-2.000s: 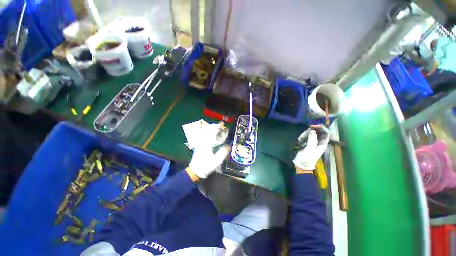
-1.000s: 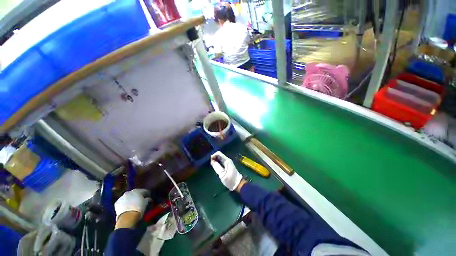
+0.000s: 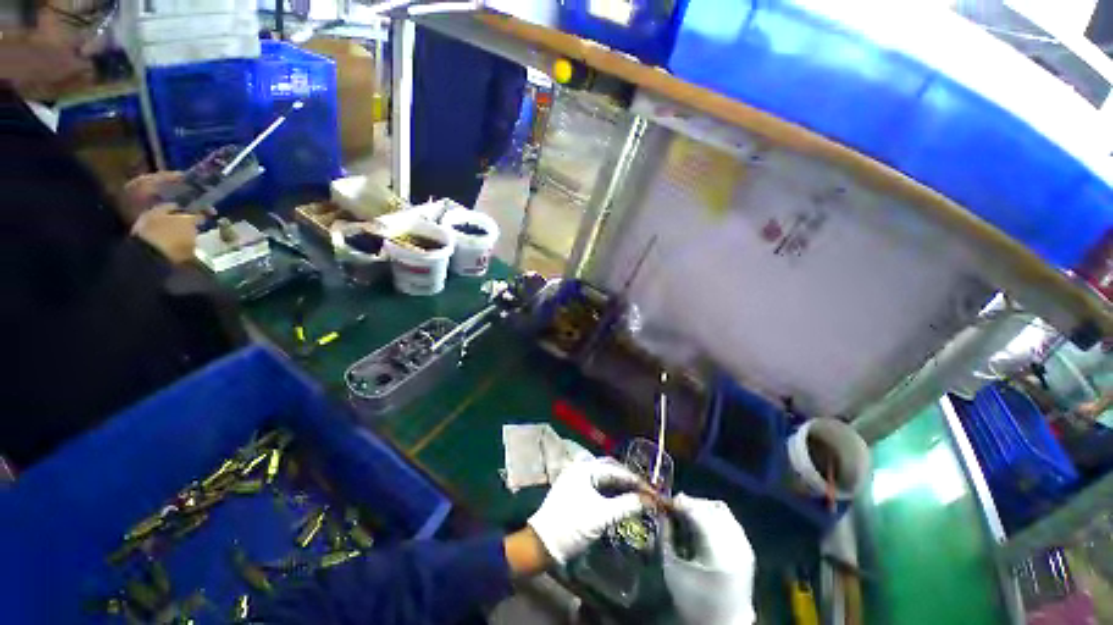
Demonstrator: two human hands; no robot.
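Observation:
An oblong silver-grey lock housing (image 3: 629, 556) lies on the green mat in front of me, its open side up, with a thin silver-white bar rising from its far end. My left hand (image 3: 586, 507), in a white glove, is over its left side. My right hand (image 3: 708, 559), also white-gloved, is at its right side. The fingertips of both hands meet above the housing around something small and brownish, too small to name. The hands hide part of the housing. An off-white cloth (image 3: 530, 455) lies just left of the work.
Blue tote (image 3: 403, 488) with gold parts at left. Second housing (image 3: 400, 369) beyond it. White tubs (image 3: 419, 271) at the back left. Blue bins (image 3: 742, 437) and grease tub (image 3: 854, 458) at the back. Yellow-handled tool (image 3: 802, 602) at right. Another person (image 3: 98, 281) holds a housing at far left.
The view has swung left from the conveyor. My hands, apart a second ago with the left at the rear bins, have come together over the housing.

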